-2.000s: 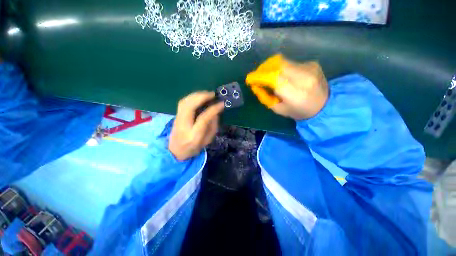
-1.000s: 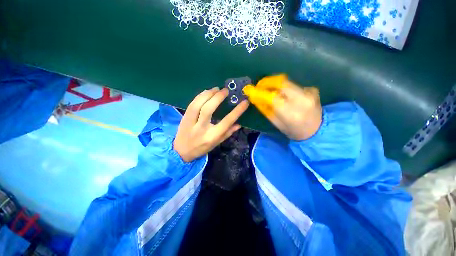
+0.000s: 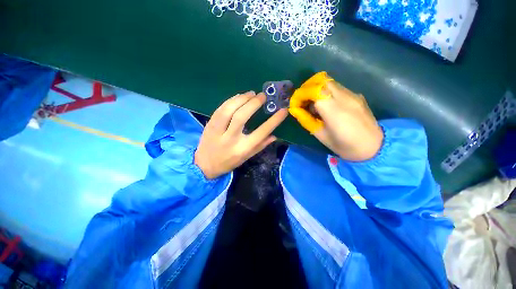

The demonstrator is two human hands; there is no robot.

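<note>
A dark grey lens plate (image 3: 278, 97) lies on the green bench in front of me, with two pale rings showing on its left side. My left hand (image 3: 235, 135) is bare and holds the plate's left and lower edges with its fingertips. My right hand (image 3: 334, 110) wears orange-yellow finger cots; its thumb and fingers are pinched together at the plate's right edge. Whether a ring is between them is too small to tell. A loose heap of white rings (image 3: 294, 22) lies beyond the plate, cut off by the top edge.
A white tray (image 3: 450, 42) with many small blue pieces is at the upper right. A perforated strip (image 3: 478, 135) lies at the far right on the green bench (image 3: 141, 62). A blue sleeve (image 3: 22, 96) of another person is at the left edge. Cream fabric (image 3: 481, 231) is at lower right.
Since the earliest frame, both hands came together at the plate, and my left hand spread along its edge. Since one second ago, my right fingertips drew back from the plate's face to its right edge.
</note>
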